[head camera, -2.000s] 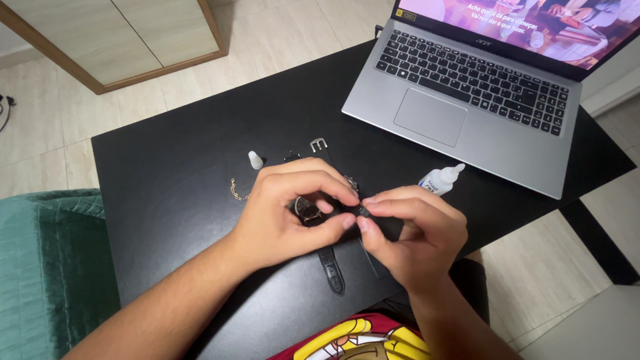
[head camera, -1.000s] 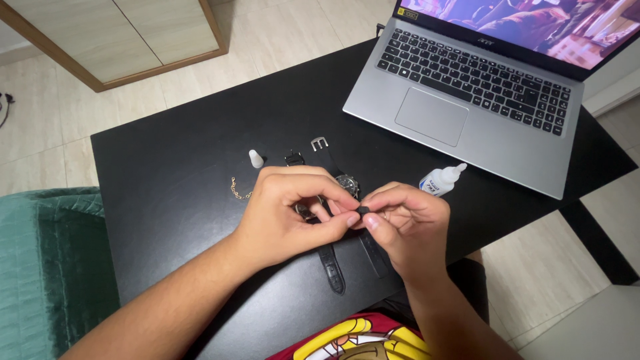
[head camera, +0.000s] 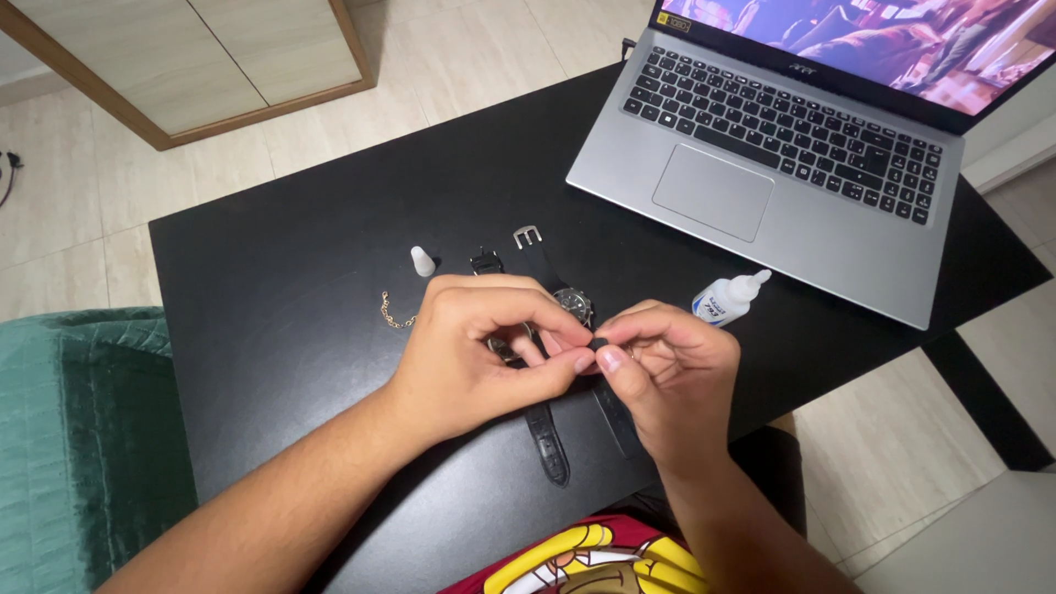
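Note:
Between the fingertips of my left hand (head camera: 495, 355) and my right hand (head camera: 672, 363) is a small black piece (head camera: 598, 342), pinched from both sides; what it is exactly cannot be told. Under and behind the hands lie two wristwatches. One has a dark dial (head camera: 572, 305) and a black strap with a silver buckle (head camera: 528, 237). The other is mostly hidden by my left hand, its black leather strap (head camera: 546, 445) reaching toward me. A gold-coloured chain (head camera: 394, 313) and a white cap (head camera: 422, 261) lie left of the watches.
A white bottle with a nozzle (head camera: 726, 299) lies right of my hands on the black table (head camera: 272, 272). The silver laptop (head camera: 627, 177) stands open at the back right. A green quilted seat (head camera: 74, 396) is at the left, a wooden cabinet (head camera: 247, 66) beyond the table.
My right hand has shifted slightly inward and its grasp has changed. The dark-dialled watch, mostly covered two seconds ago, shows between my hands.

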